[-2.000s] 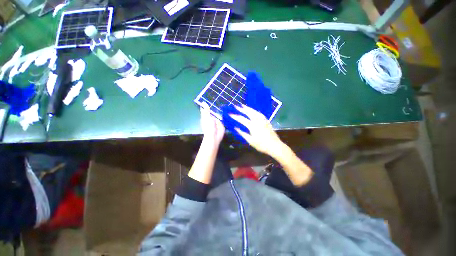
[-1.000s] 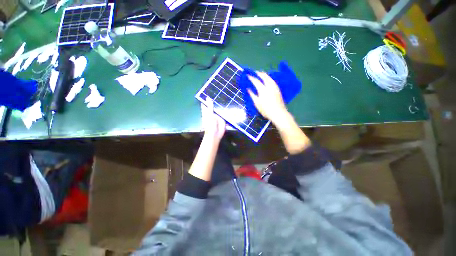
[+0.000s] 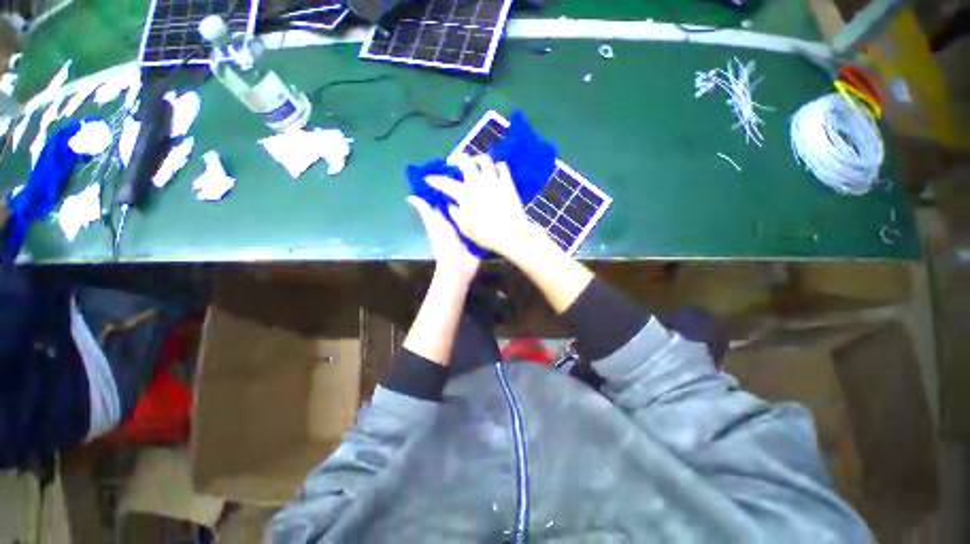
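A small solar panel [image 3: 574, 204] lies tilted at an angle over the bench's front edge, its dark cells and white grid facing up. A bright blue cloth [image 3: 523, 155] covers its left and middle part. My right hand [image 3: 489, 204] presses the cloth on the panel, fingers spread over it. My left hand [image 3: 452, 239] is at the panel's left corner, partly under the cloth; the cloth hides its exact hold. A black cable [image 3: 431, 115] lies behind the panel.
Green bench [image 3: 659, 170]. A clear bottle [image 3: 261, 94], white scraps [image 3: 308, 150] and a black tool [image 3: 144, 154] lie left. More panels [image 3: 441, 37] lie at the back. White strands [image 3: 736, 98] and a white coil [image 3: 837, 146] lie right. Open cartons [image 3: 279, 398] stand below.
My right hand and the cloth have moved left across the panel toward my left hand, baring its right part. The blue cloth at far left has changed shape. The view has shifted slightly.
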